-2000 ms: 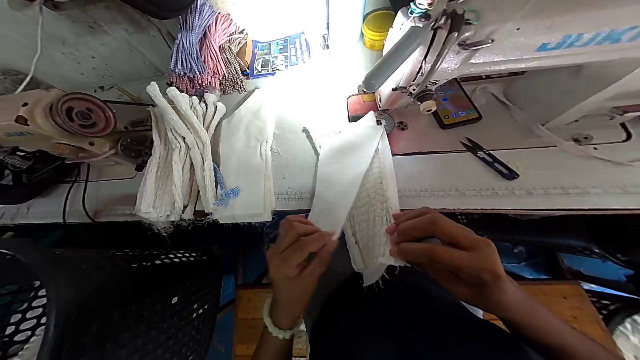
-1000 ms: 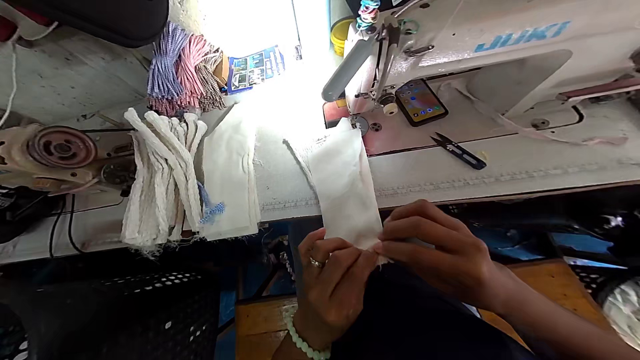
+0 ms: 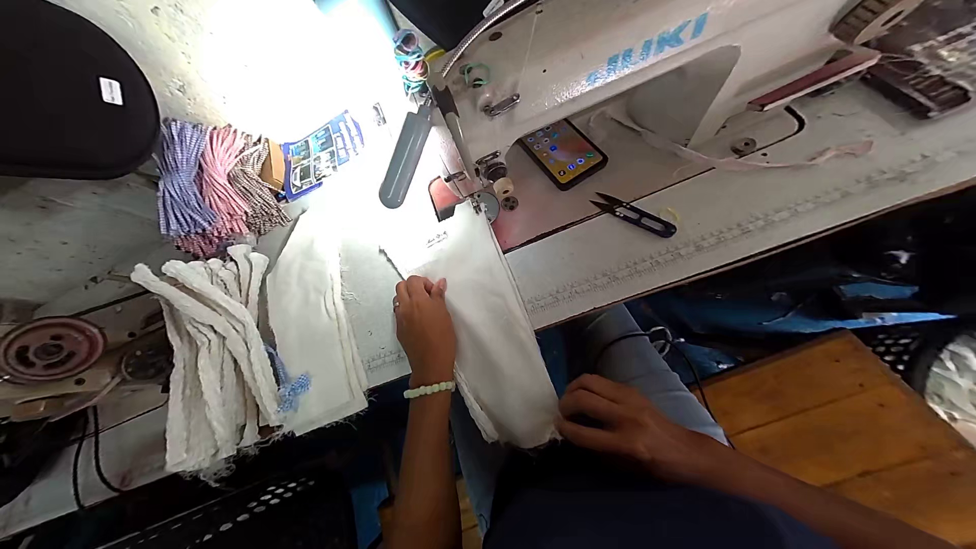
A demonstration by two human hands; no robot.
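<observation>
A long folded piece of white fabric (image 3: 496, 335) runs from under the needle area of a Juki sewing machine (image 3: 595, 69) down over the table's front edge. On the fabric's left side, near the machine, rests my left hand (image 3: 423, 313), its fingers bent; a ring and a pale bead bracelet show on it. My right hand (image 3: 610, 419) has curled fingers at the lower right corner of the fabric, by the frayed end; its fingertips are partly hidden. The presser foot (image 3: 479, 204) stands at the fabric's top end.
Left of the fabric lie a stack of white cloth (image 3: 313, 328), white gathered strips (image 3: 217, 351) and checked cord bundles (image 3: 221, 183). Thread snips (image 3: 637, 215) and a smartphone (image 3: 563, 152) lie right of the needle. Another machine's handwheel (image 3: 52, 349) is at far left.
My left hand has moved from the fabric's lower end up to its left side near the machine. My right hand remains by the lower end. The fabric now lies extended. The view has shifted.
</observation>
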